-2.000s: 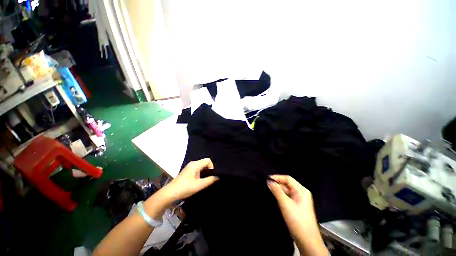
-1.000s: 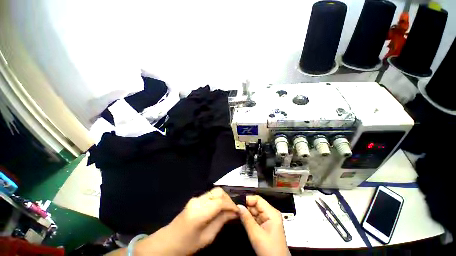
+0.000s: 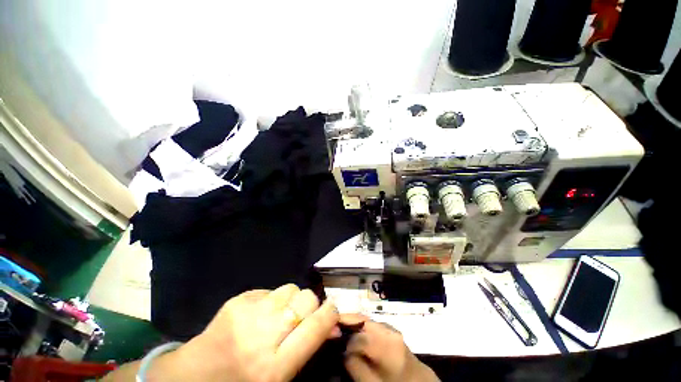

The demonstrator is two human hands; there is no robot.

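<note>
My left hand (image 3: 265,332) and my right hand (image 3: 379,352) are close together at the bottom centre, just in front of the overlock machine (image 3: 478,134). Both pinch the edge of a black garment piece (image 3: 322,365) between them; most of that piece is hidden by my hands or cut off by the lower edge. The presser foot and needle area (image 3: 375,224) is behind my hands, below the blue logo plate. The looper cover opening (image 3: 409,288) shows as a dark gap at the machine front.
Black cloth (image 3: 224,261) lies left of the machine, with white pieces (image 3: 183,168) behind it. Thread snips (image 3: 509,313), a blue strip (image 3: 539,310) and a smartphone (image 3: 586,300) lie at right. Thread cones (image 3: 482,33) stand behind. A red stool is partly visible lower left.
The view has swung right from the cloth pile to the machine. My hands have come together with the black piece and are now lower in the picture.
</note>
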